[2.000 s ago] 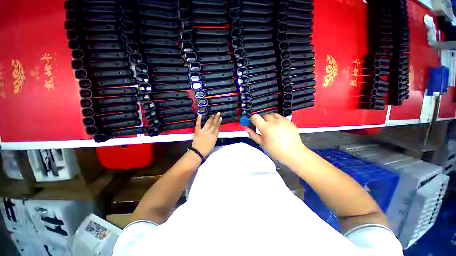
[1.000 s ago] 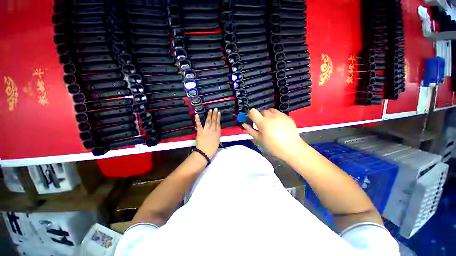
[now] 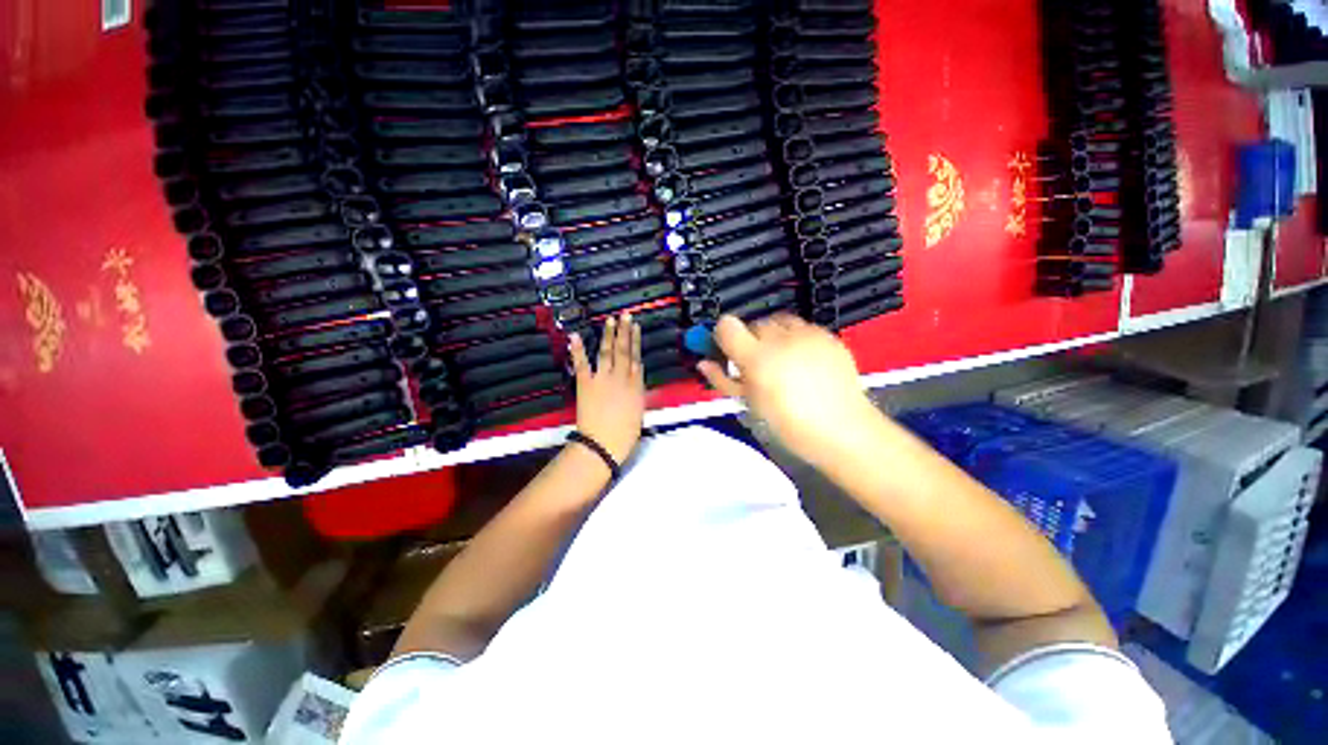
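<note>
Glossy black handle-like parts (image 3: 583,248) lie side by side in several columns, with ring-like ends along the column edges and bright glints on some. My left hand (image 3: 609,393) rests with spread fingers on the near end of a middle column, pressing on the parts there. My right hand (image 3: 787,376) is closed around a small tool whose blue handle (image 3: 699,341) shows at the thumb and fingertips, over the near end of the column beside it. The tool's shaft and tip cannot be made out.
Red printed sheets (image 3: 954,277) with gold lettering lie under the parts. Two separate black columns (image 3: 1085,218) stand at the right, with a small blue item (image 3: 1264,181) beyond. Below the table edge are a blue crate (image 3: 1078,495), white slotted trays (image 3: 1260,560) and a red object (image 3: 382,502).
The view has shifted slightly, so the table edge sits lower at the left. Both hands stay at nearly the same place on the parts, and my right hand still holds the blue-handled tool.
</note>
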